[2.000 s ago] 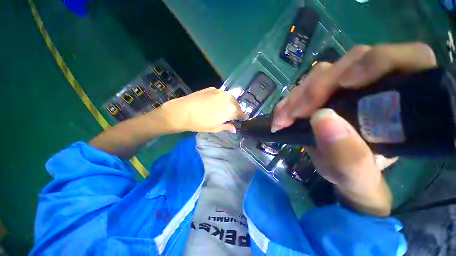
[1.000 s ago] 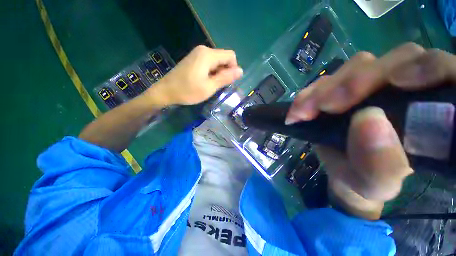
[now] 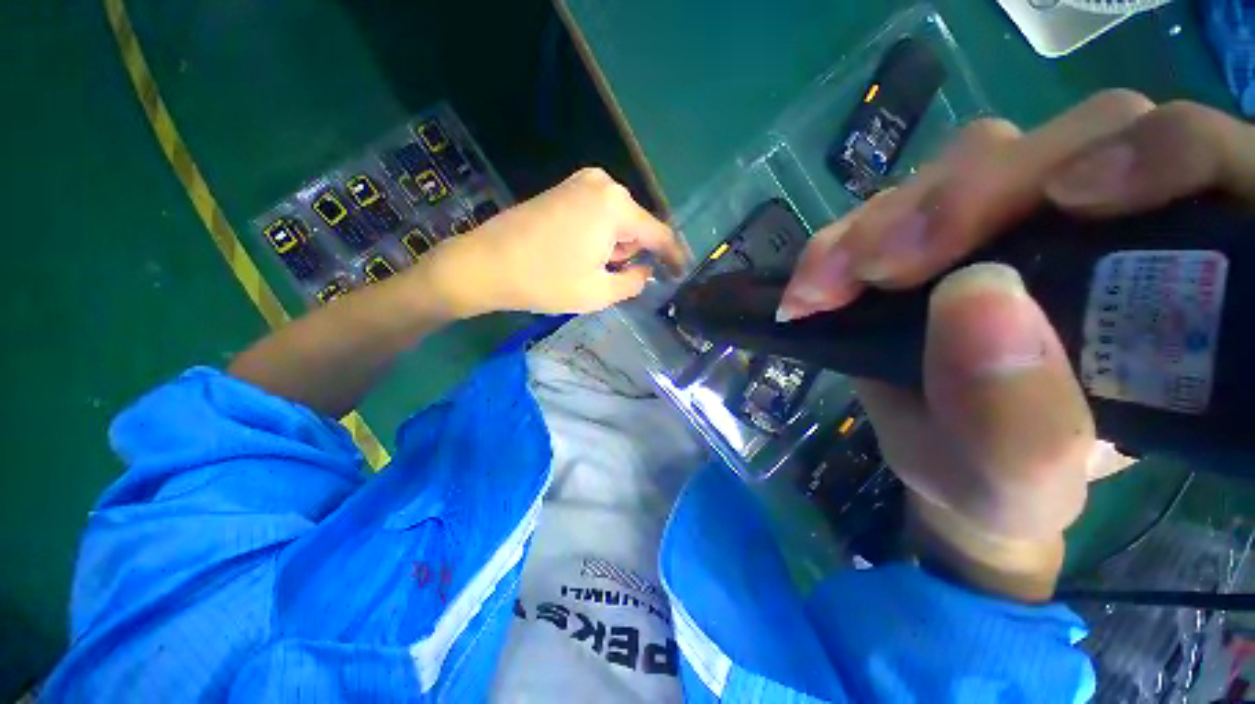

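My right hand [image 3: 963, 330] grips the thick black electric screwdriver [image 3: 1032, 316], which has a pale label. Its tapering nose points left onto the end of a black phone housing [image 3: 760, 237] in the clear blister tray [image 3: 819, 118]. The tip and any screw are too blurred to tell. My left hand [image 3: 578, 248] is at the tray's left edge, fingers curled near the screwdriver's nose; whether it holds something small cannot be told. Another housing with board [image 3: 884, 117] lies at the tray's far end. A board [image 3: 771, 395] lies in a near pocket. My right hand partly hides the tray.
A tray of boards with yellow outlines [image 3: 361, 206] lies low at the left, near the floor's yellow line [image 3: 207, 206]. A white object [image 3: 1080, 17] stands at the top right. Clear plastic trays [image 3: 1170, 619] and a black cord [image 3: 1156, 598] are at the lower right.
My left hand moved from the near phone up and left, then back towards the screwdriver's nose. The screwdriver drew back right, then stayed at the same housing. The tray appears farther right in view.
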